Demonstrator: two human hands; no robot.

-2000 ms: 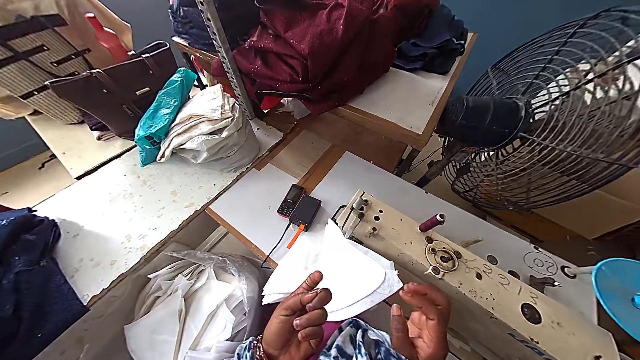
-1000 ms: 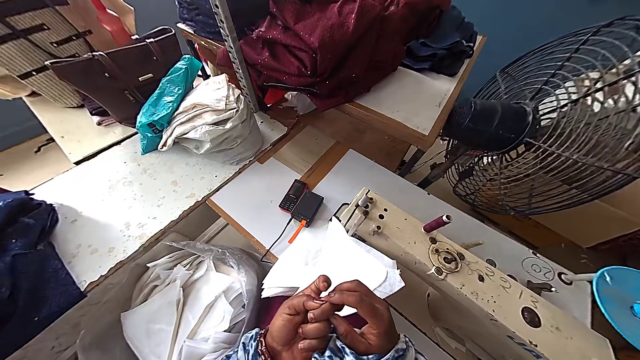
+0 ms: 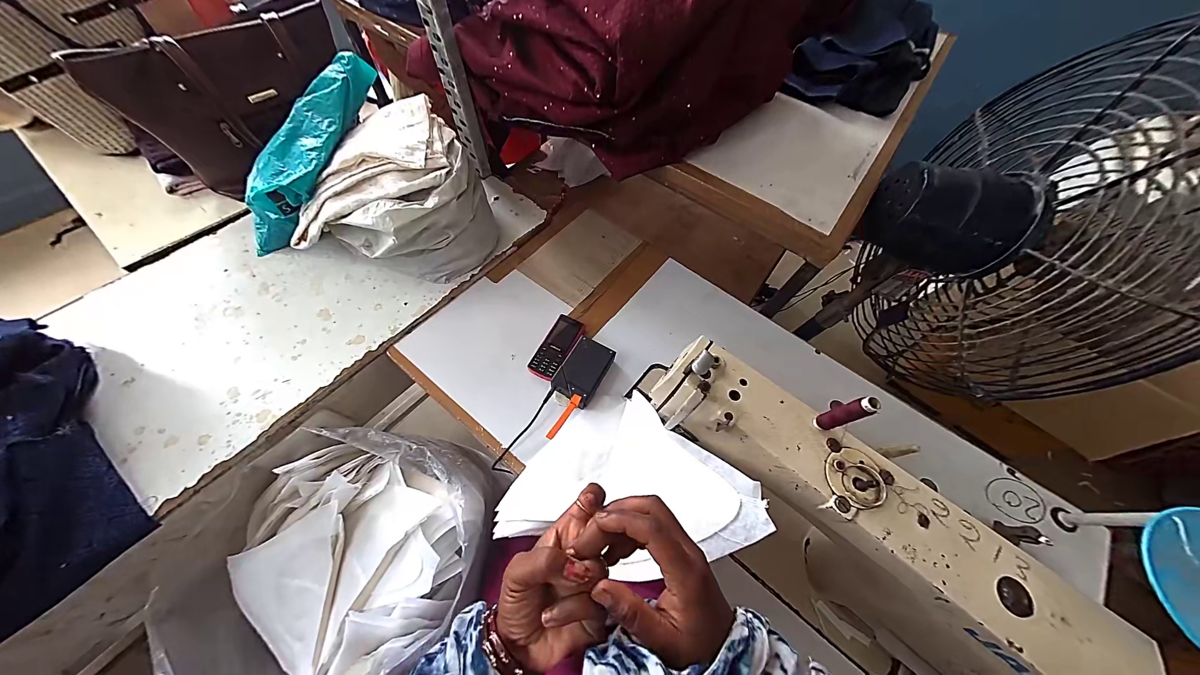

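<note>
My left hand and my right hand meet at the bottom centre, fingertips touching. My right fingers rest at a finger of my left hand, which shows a reddish mark. No held object can be made out between them. Just beyond lies a stack of white cut fabric pieces, partly behind my hands. To its right stands a cream sewing machine with a maroon thread spool. A clear plastic bag of white cut pieces is at the left of my hands.
A keypad phone and a black box with a cable lie on the table. A large caged fan stands at right. Maroon cloth covers the back table; a cloth bundle and dark handbag sit at upper left.
My hands were apart two seconds ago and came together one second ago. Now they still touch, with the right fingers more raised over the left hand.
</note>
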